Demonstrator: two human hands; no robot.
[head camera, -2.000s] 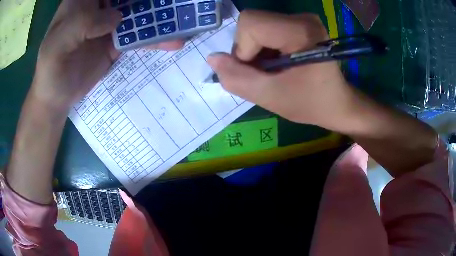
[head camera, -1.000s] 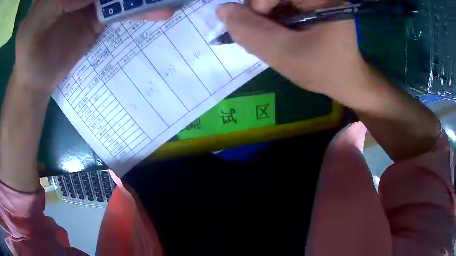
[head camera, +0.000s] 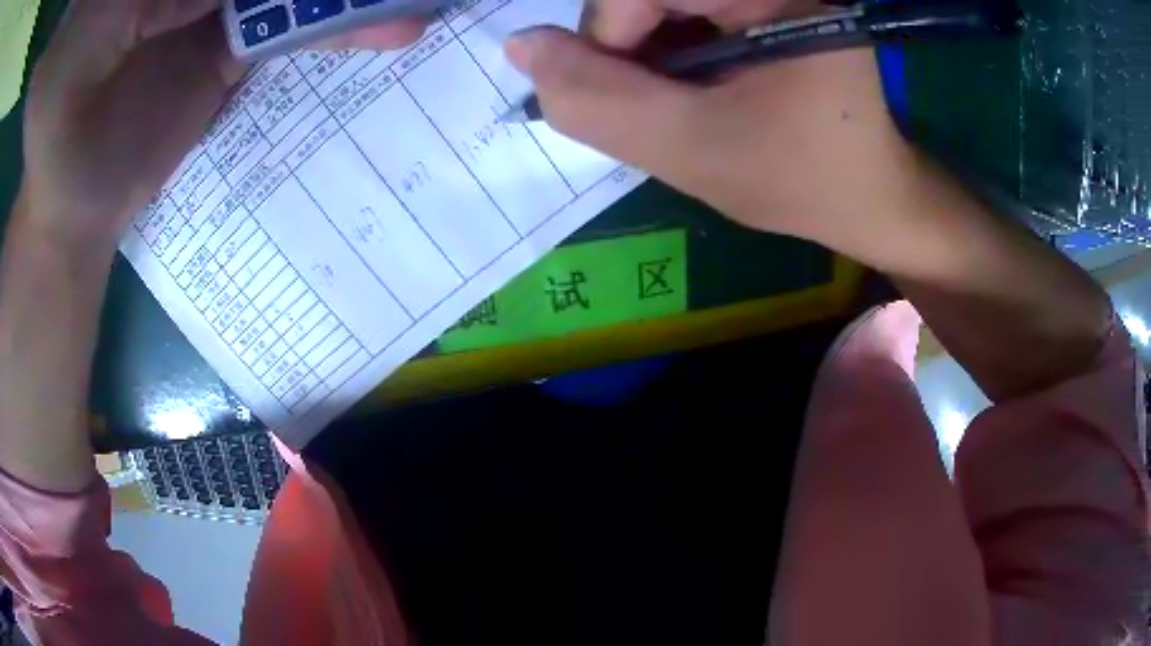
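A white record form with a printed grid lies slanted on the green bench mat, with handwritten entries in several columns. My right hand holds a black gel pen, its tip touching or close to the form beside the rightmost entry. My left hand holds a silver calculator over the form's upper part. The top edge of the picture cuts off most of the calculator, and only its lowest keys show. The top of my left hand is also cut off.
A green label with black characters lies at the bench edge, partly covered by the form. Yellow tape runs below it. Clear plastic trays stand at the right. A dark gridded tray shows lower left. Yellow paper is at the upper left edge.
The view has shifted, so the form, calculator and hands sit higher and further left than two seconds ago. More handwriting now shows in the column at the pen tip. Both hands keep their holds.
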